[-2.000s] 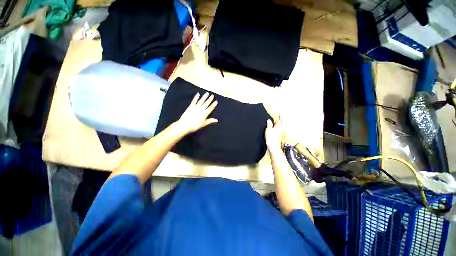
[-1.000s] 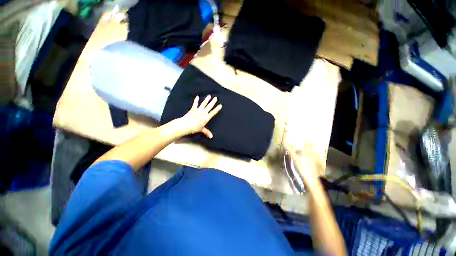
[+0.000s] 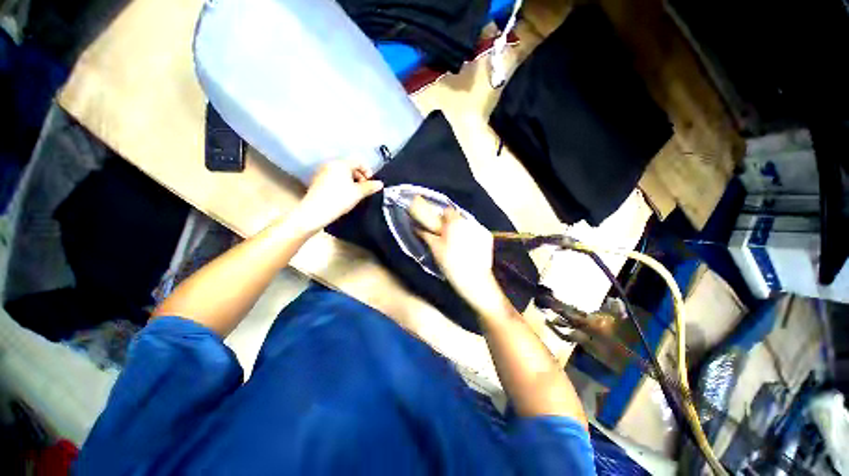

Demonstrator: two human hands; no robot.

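Observation:
A black garment piece (image 3: 447,167) lies over the right part of the padded pale blue-grey board (image 3: 298,84). My right hand (image 3: 451,237) is closed on the steam iron (image 3: 403,223), whose white-rimmed plate rests on the black cloth, its tip pointing up and left. My left hand (image 3: 343,193) pinches the cloth's left edge with thumb and finger, just left of the iron's tip. The yellow steam hose (image 3: 678,307) and a dark cable run from the iron to the lower right.
The pressed black stack (image 3: 582,116) lies at upper right. A looser black pile (image 3: 424,28) lies at top centre over blue and red items. A dark phone-like slab (image 3: 223,139) lies left of the board. White boxes (image 3: 782,218) stand at right.
My right hand has brought the iron from the table's right side onto the cloth. My left hand has moved from lying flat on the cloth to its left edge. The view has turned.

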